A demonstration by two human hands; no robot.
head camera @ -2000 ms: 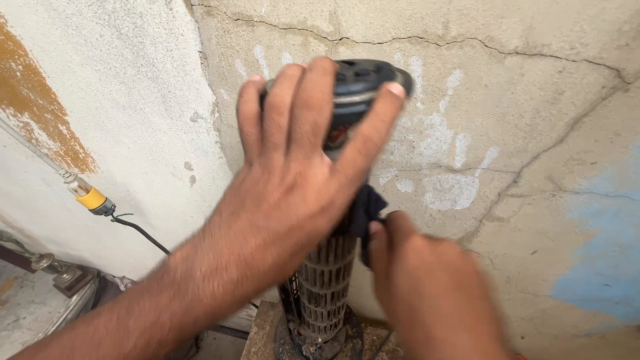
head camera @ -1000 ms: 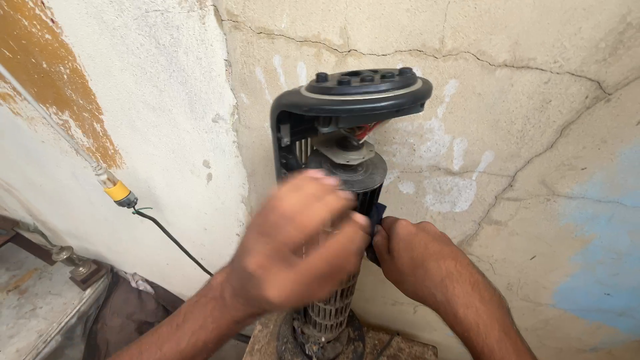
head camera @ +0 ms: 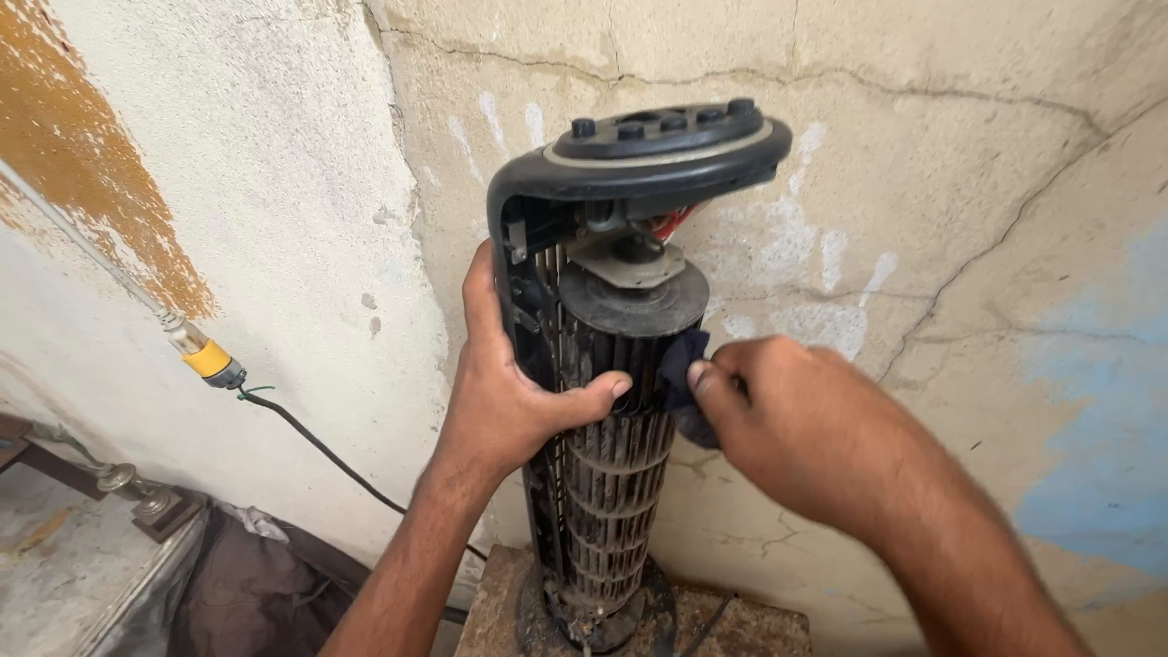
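Observation:
A tower fan with its casing partly off stands upright, its dusty cylindrical blower wheel (head camera: 616, 484) exposed below a black top cover (head camera: 666, 155) with several knobs. Red wires (head camera: 673, 222) show under that cover, above a metal motor bracket (head camera: 630, 265). My left hand (head camera: 511, 383) grips the fan's rear housing from the left, its thumb across the upper part of the wheel. In my right hand (head camera: 794, 420) a dark cloth (head camera: 686, 388) is pinched between thumb and fingers, pressed against the wheel's upper right side. The wheel's upper section looks darker and less dusty than the lower one.
The fan's round base (head camera: 538, 611) rests on a worn stone-like block (head camera: 753, 625) close to a cracked wall (head camera: 958, 383). At left, a black cable (head camera: 319, 456) runs from a yellow-banded connector (head camera: 208, 358). A trophy-like metal object (head camera: 151, 502) and dark fabric (head camera: 246, 575) lie lower left.
My left hand has moved from the fan's top, past the front of the wheel, to the left side of the housing. My right hand stays at the wheel's right side with the cloth.

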